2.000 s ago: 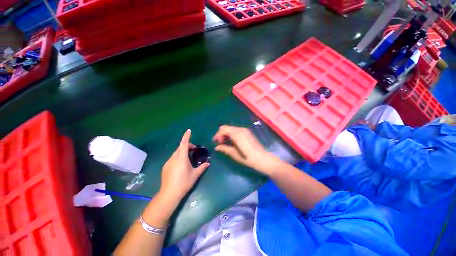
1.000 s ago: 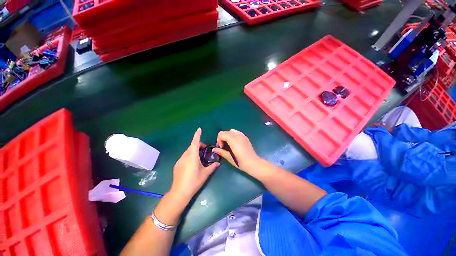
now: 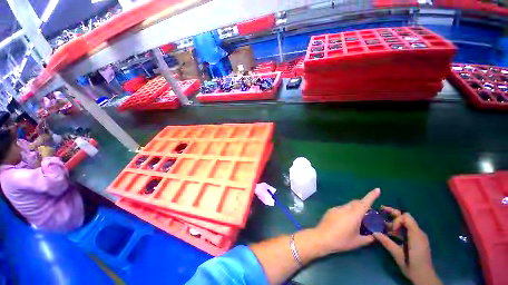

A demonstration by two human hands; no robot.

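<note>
A round dark watch head (image 3: 373, 221) is held over the green bench at the lower right. My left hand (image 3: 345, 224) grips it from the left, with the index finger pointing up and away. My right hand (image 3: 411, 245) is at its right edge, fingers touching or very near it. A thin dark stick-like tool (image 3: 405, 247) shows along the right hand's fingers. A white bottle (image 3: 302, 178) stands beyond my left wrist. A blue stick (image 3: 286, 211) has one end at a white piece (image 3: 265, 193).
A stack of orange-red pocketed trays (image 3: 195, 167) with several dark round pieces is at the left. Another red tray (image 3: 484, 206) is at the right edge. Tall red stacked trays (image 3: 373, 78) stand at the far side. A person in pink (image 3: 42, 186) sits far left beside blue stools.
The view has swung left, so hands and bottle appear further right. The left tray stack with its dark pieces and a seated person now show. The dark tool is now visible at my right hand.
</note>
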